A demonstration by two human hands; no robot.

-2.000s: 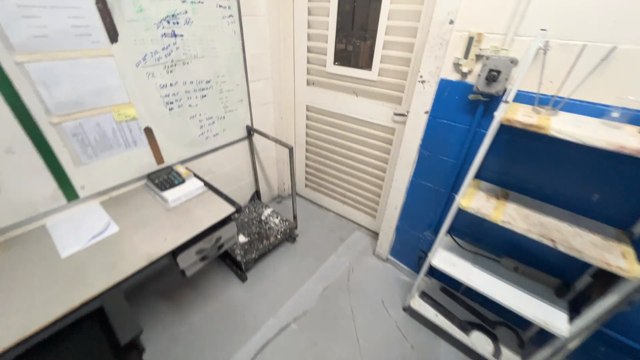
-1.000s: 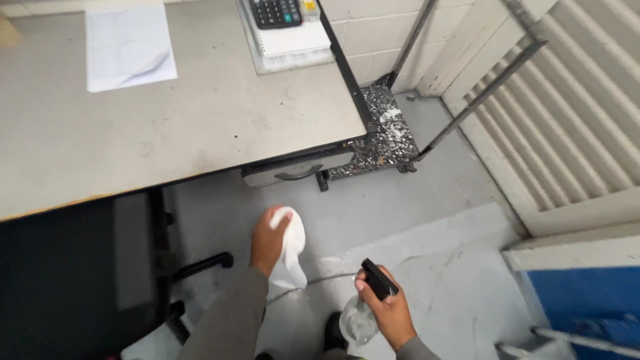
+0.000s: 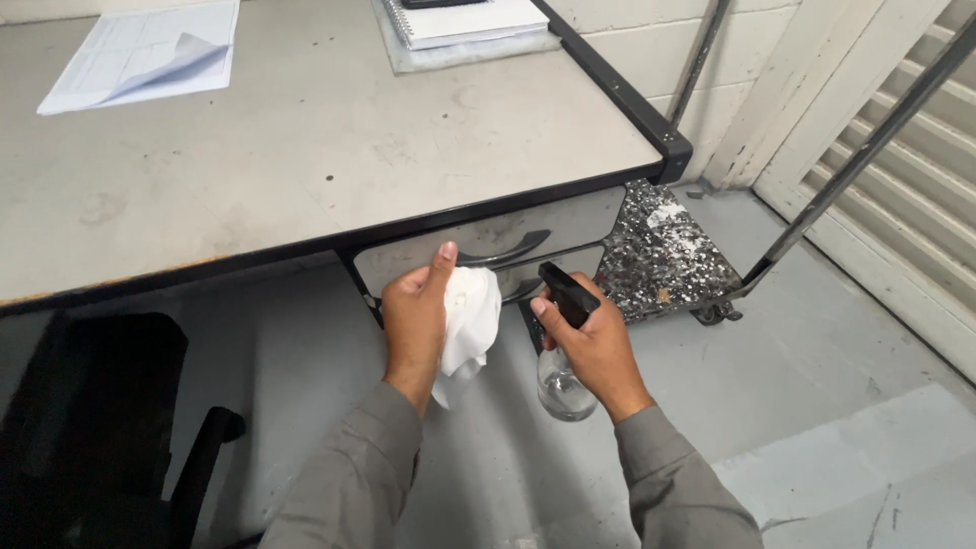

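My left hand [image 3: 418, 320] grips a crumpled white cloth [image 3: 471, 320], which hangs down from its thumb side in front of the desk drawers. Held in my right hand [image 3: 595, 343] is a clear spray bottle [image 3: 566, 393] with a black spray head [image 3: 568, 293], its nozzle end pointing up and left. Some liquid shows in the bottle. Both hands are just below the front edge of a grey desk [image 3: 396, 145]. Behind them is a drawer [image 3: 579, 221] with a dark curved handle [image 3: 507, 252].
Printed sheets [image 3: 152, 57] and a spiral notebook [image 3: 473, 23] lie on the desktop. A black chair [image 3: 91, 427] stands at lower left. To the right, a paint-spattered platform trolley [image 3: 671, 252] with a metal frame stands near a louvred door [image 3: 900, 145].
The view has turned down toward the desk and come closer. Since one second ago, both hands, with the cloth and bottle, have moved up to the drawer fronts.
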